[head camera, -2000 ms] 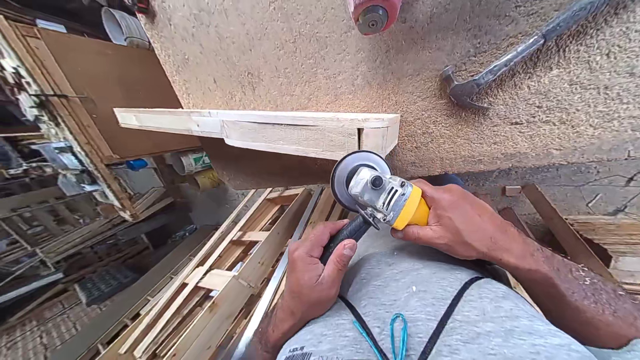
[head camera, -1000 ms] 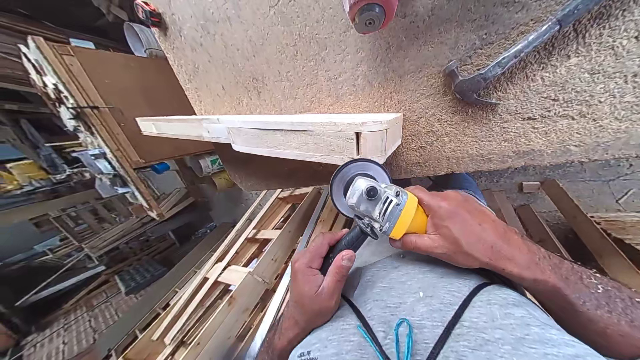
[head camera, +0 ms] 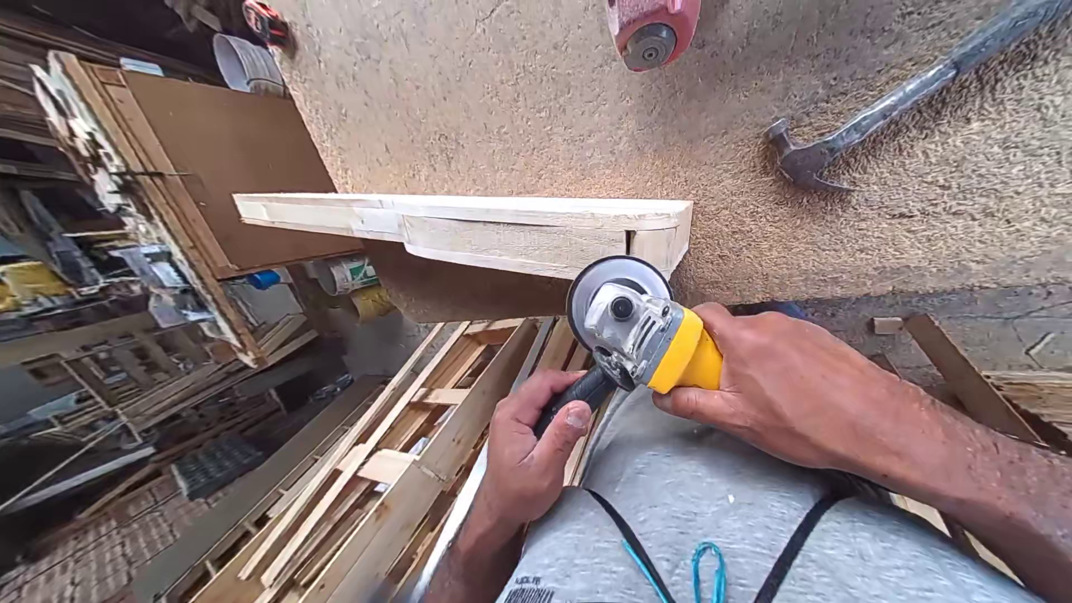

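Note:
My right hand point(head camera: 766, 381) is wrapped around the yellow body of an angle grinder point(head camera: 670, 339). The grinder's black side handle is gripped in my left hand point(head camera: 540, 444). Its round disc point(head camera: 615, 280) faces up and overlaps the lower edge of a pale wooden workpiece point(head camera: 502, 239) near that piece's right end, close to a dark slot. Whether disc and wood touch, I cannot tell. The workpiece lies along the near edge of the sawdust-covered work table point(head camera: 469, 109), its left end reaching past the table.
A claw hammer point(head camera: 871, 117) lies on the table at right, and a red tool point(head camera: 651, 33) at the top. A tape measure point(head camera: 266, 23) is at the far left corner, near a white bucket point(head camera: 247, 63). Wooden slats and frames point(head camera: 419, 435) are stacked below left.
Both hands still hold the grinder, which has stayed near the workpiece's right end throughout. The view has shifted slightly.

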